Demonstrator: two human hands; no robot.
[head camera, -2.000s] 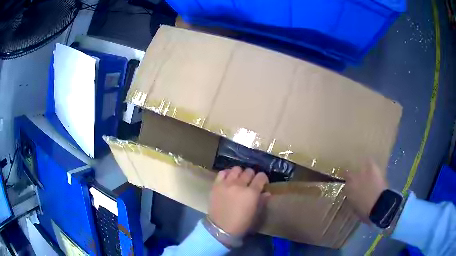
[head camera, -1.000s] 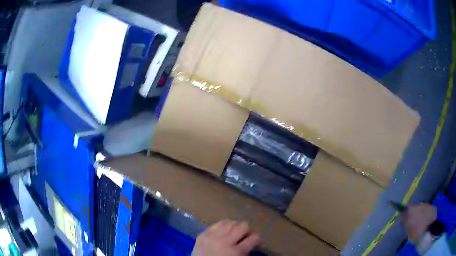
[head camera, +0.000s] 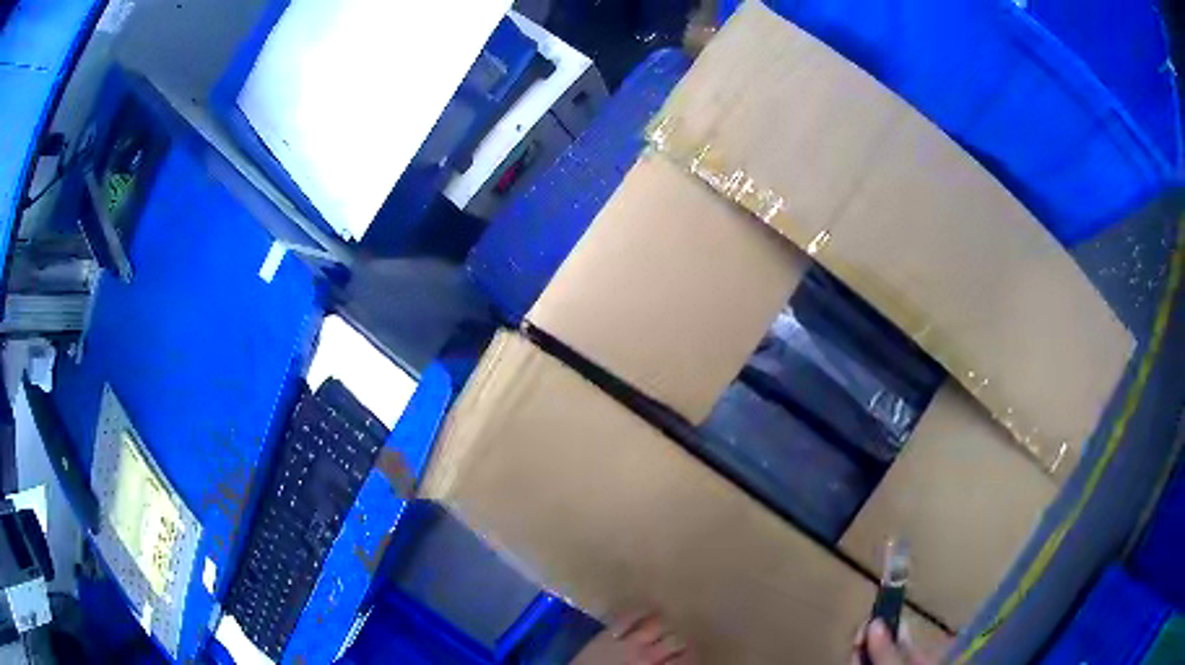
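A large brown cardboard carton (head camera: 650, 292) stands open in front of me, its long flaps folded outwards, with shiny torn tape along the far flap's seam. Its two short flaps lie over the ends of the opening. Dark goods in glossy clear film (head camera: 832, 377) show between them. My left hand (head camera: 646, 639) is at the bottom edge of the picture at the near flap; only its fingers show. My right hand (head camera: 884, 644), cut off by the bottom edge, holds a small dark cutter (head camera: 891, 591) over the near right part of the carton.
A blue desk (head camera: 195, 351) on the left bears a black keyboard (head camera: 305, 500) near its edge. A white-topped blue box (head camera: 370, 91) stands beyond it. A large blue tote (head camera: 1027, 104) is at the far right. A yellow floor line (head camera: 1092, 500) curves along the right.
The view has shifted left, showing more desk. The near flap now lies folded outwards. My right hand has come in from the right to the carton with the cutter.
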